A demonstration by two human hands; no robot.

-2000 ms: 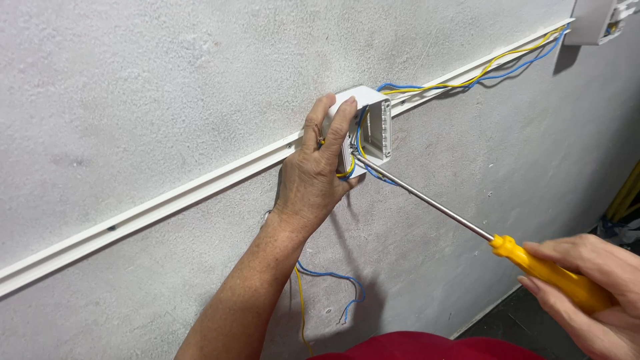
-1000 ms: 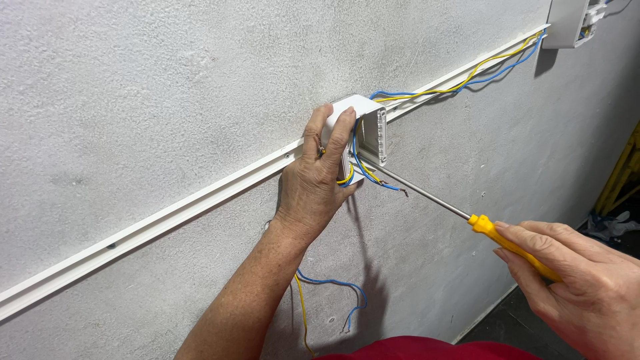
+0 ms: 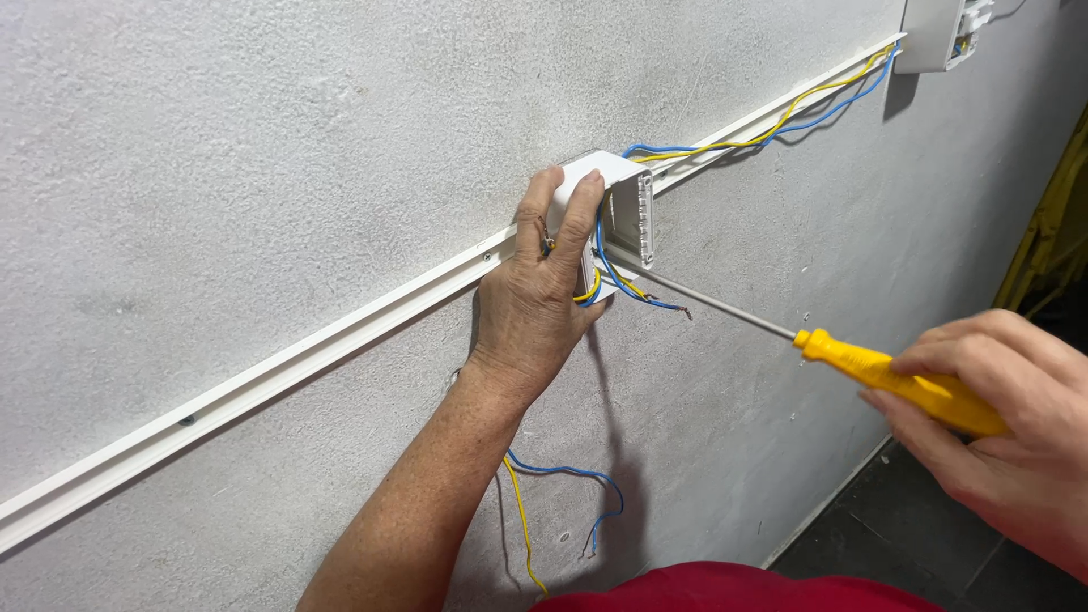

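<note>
Against the wall, my left hand (image 3: 544,289) grips a white plastic surface-mount electrical box (image 3: 625,212), fingers over its top and side. My right hand (image 3: 1003,408) holds a screwdriver by its yellow handle (image 3: 901,382). The metal shaft (image 3: 722,300) runs into the open face of the box; its tip is hidden inside. Blue and yellow wires with bare copper ends (image 3: 671,306) hang out over the box's lower edge. Another bare wire end (image 3: 544,229) shows between my left fingers.
An open white trunking channel (image 3: 340,344) runs diagonally along the wall on both sides of the box. Blue and yellow wires (image 3: 790,119) lead to a second white box (image 3: 931,34) at upper right. Below my left forearm hang loose wires (image 3: 612,484). Dark floor tiles (image 3: 909,518) lie at lower right.
Two seconds ago the wires were mostly inside the box; now their bare ends stick out below the shaft. My right hand and the screwdriver handle have shifted slightly; my left hand stays on the box.
</note>
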